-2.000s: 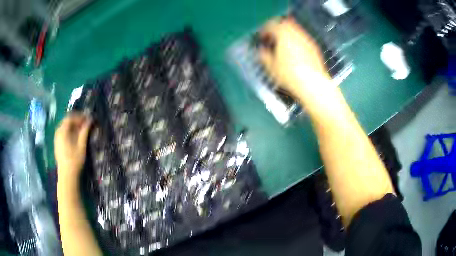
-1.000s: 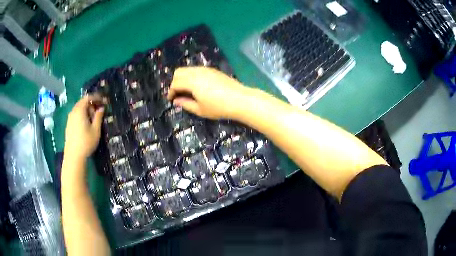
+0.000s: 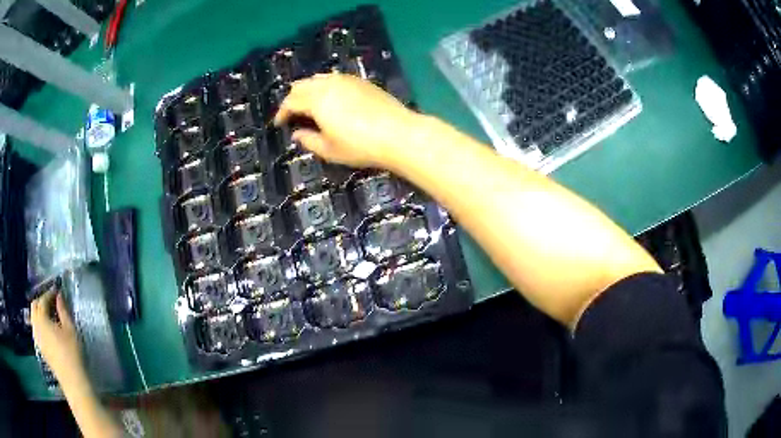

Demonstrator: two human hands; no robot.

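The large black blister tray [image 3: 184, 257] lies in front of me with squarish modules in its scalloped pockets. My right hand [image 3: 338, 120] is over the upper middle of the tray, fingertips down at a pocket; whether they hold a small part is hidden. My left hand [image 3: 58, 329] is at the far left, at the clear parts trays [image 3: 90, 329], its fingertips close together; I cannot tell whether a part is between them. Another clear parts tray [image 3: 557, 85] with dense rows of small black round parts lies at the upper right.
A smartphone [image 3: 122, 265] lies left of the black tray. Clear film [image 3: 64, 210], a small bottle [image 3: 100, 128] and a red-handled tool [image 3: 116, 24] are at left. A white wipe [image 3: 714, 109] is at right. A blue stool [image 3: 758, 304] stands beyond the bench edge.
My left hand has moved from the black tray's left edge down to the far-left trays, uncovering the smartphone. My right hand stays over the black tray. The whole view has shifted slightly.
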